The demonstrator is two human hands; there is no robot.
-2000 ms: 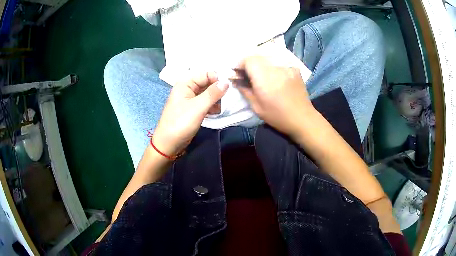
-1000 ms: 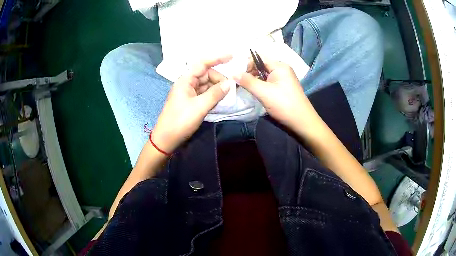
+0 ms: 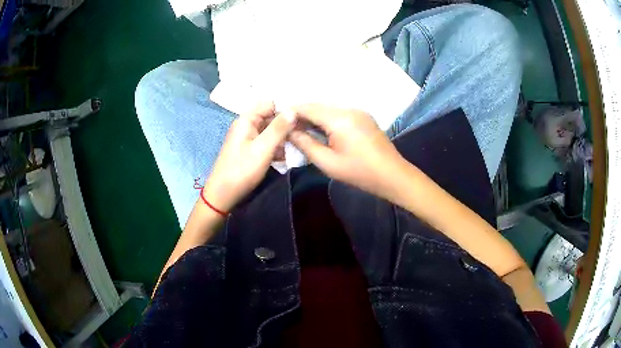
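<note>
White cloth (image 3: pixel 306 54) lies over my lap and reaches forward past my knees, its surface washed out. A small white piece (image 3: pixel 295 156) shows below my fingertips, near the jacket's front. My left hand (image 3: pixel 248 146) pinches it between thumb and fingers. My right hand (image 3: pixel 347 143) meets the left at the fingertips, with its fingers curled over the same piece. The snips are not distinguishable now; the right hand's palm side is hidden and slightly blurred.
My jeans-clad knees (image 3: pixel 180 102) are on both sides of the cloth. A white metal table leg (image 3: pixel 78 204) stands at the left on green floor (image 3: pixel 136 238). A white table edge (image 3: pixel 602 136) curves along the right. A dark cloth flap (image 3: pixel 449 149) lies on my right thigh.
My right hand has moved left and closed in over the left fingertips. The dark snips seen in it one second ago no longer show. The white piece sits slightly further left.
</note>
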